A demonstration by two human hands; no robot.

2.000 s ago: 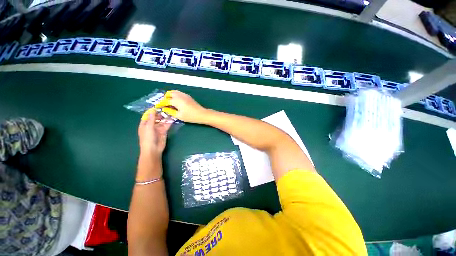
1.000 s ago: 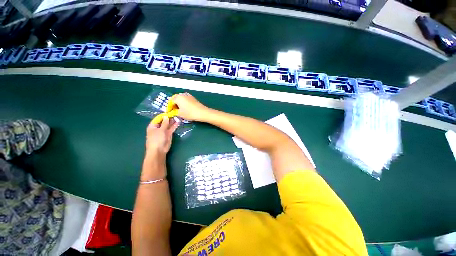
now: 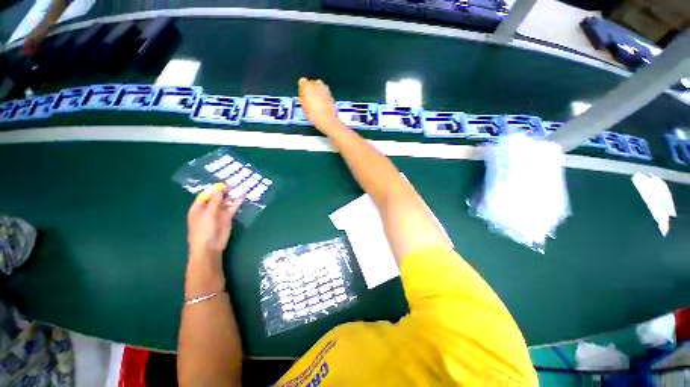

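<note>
My left hand (image 3: pixel 209 219), with a yellow fingertip cover, holds the near edge of a clear bag (image 3: pixel 240 181) with rows of small white pieces. My right hand (image 3: pixel 318 103) is over the row of pale blue plastic housings (image 3: pixel 401 119), partly covering one. Its yellow-covered fingertips are just past the row; whether they hold a small piece cannot be told. A second clear bag of white pieces (image 3: pixel 306 283) lies flat near my body. A white paper sheet (image 3: pixel 371 242) lies beside it, partly under my right forearm.
A thick stack of clear bags (image 3: pixel 523 189) lies by a grey metal post (image 3: pixel 628 98). A white strip (image 3: pixel 121 135) runs before the housings. Black parts (image 3: pixel 155 41) and another person's hand (image 3: pixel 38 36) are upper left. Patterned clothing (image 3: pixel 15 246) is at left.
My right hand has left the held bag and moved right and away from me to the housings. My left hand still holds the bag, now more spread out. The view has shifted.
</note>
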